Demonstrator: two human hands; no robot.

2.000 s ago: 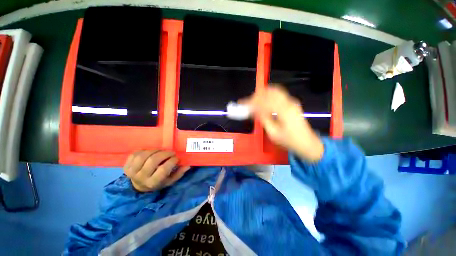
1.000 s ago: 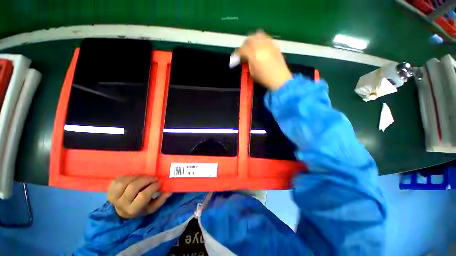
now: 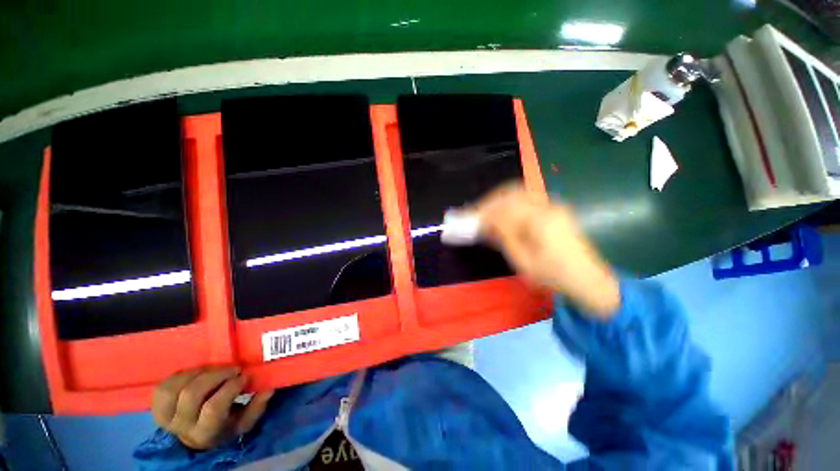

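Observation:
A red foam tray [image 3: 442, 317] holds three tablets, glossy black screens up: a left tablet [image 3: 120, 239], a middle tablet [image 3: 299, 216] and a right tablet [image 3: 456, 184]. A barcode label [image 3: 311, 338] is on the tray edge below the middle tablet. My right hand [image 3: 543, 241], blurred, pinches a small white wiping cloth [image 3: 460, 227] over the lower part of the right tablet; whether it touches the glass cannot be told. My left hand [image 3: 204, 405] holds the tray's near edge at the left, fingers curled over it.
A whitish dispenser bottle [image 3: 635, 101] with a shiny top stands at the right, white wipe against it. A loose white wipe [image 3: 661, 164] lies beside it. White foam trays [image 3: 751, 129] are stacked at far right. A pale rail [image 3: 359, 69] runs behind the tray. A blue crate [image 3: 769, 254] is beyond the bench.
My right hand has moved from the far end, between the middle and right tablets, down to the right tablet's lower part. The view has shifted and tilted; my left hand still holds the tray edge.

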